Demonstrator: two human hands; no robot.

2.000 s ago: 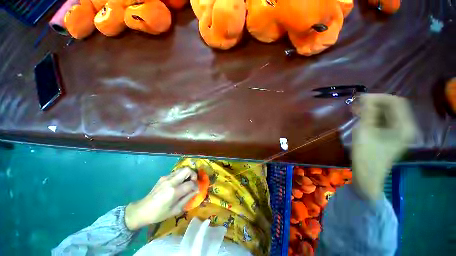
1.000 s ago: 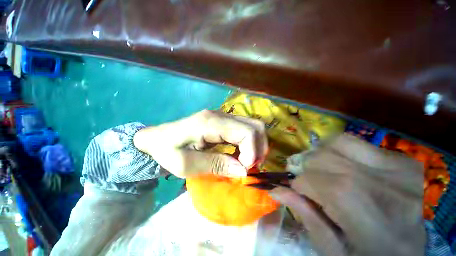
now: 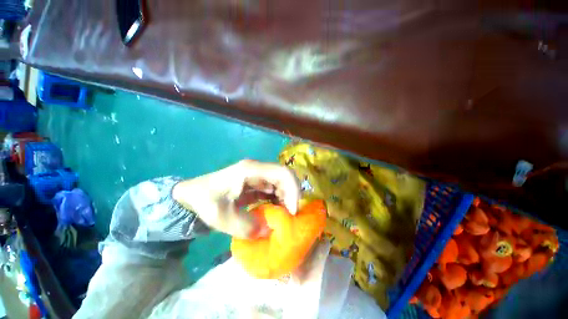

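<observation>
My left hand (image 3: pixel 240 190) holds an orange stuffed plush piece (image 3: pixel 277 246) over my lap, with the fingers curled on its upper left side. The piece is rounded, with a lobe pointing up to the right. Its face and seam cannot be made out. No needle or thread shows at it. My right hand is out of the picture; a blurred bluish-grey patch at the bottom right corner may be its sleeve.
A yellow printed apron (image 3: pixel 349 205) covers my lap. At right stands a blue mesh basket (image 3: pixel 430 249) of orange pieces (image 3: pixel 479 261). A brown-sheeted table (image 3: pixel 373 81) runs across the top, with a black phone (image 3: pixel 129 22) and a small clear piece (image 3: pixel 522 172). Blue crates (image 3: pixel 62 90) stand far left.
My right hand, with a dark tool at the plush a second ago, has left the picture. The plush now shows more fully in my left hand, its lobe pointing up. The basket shows more.
</observation>
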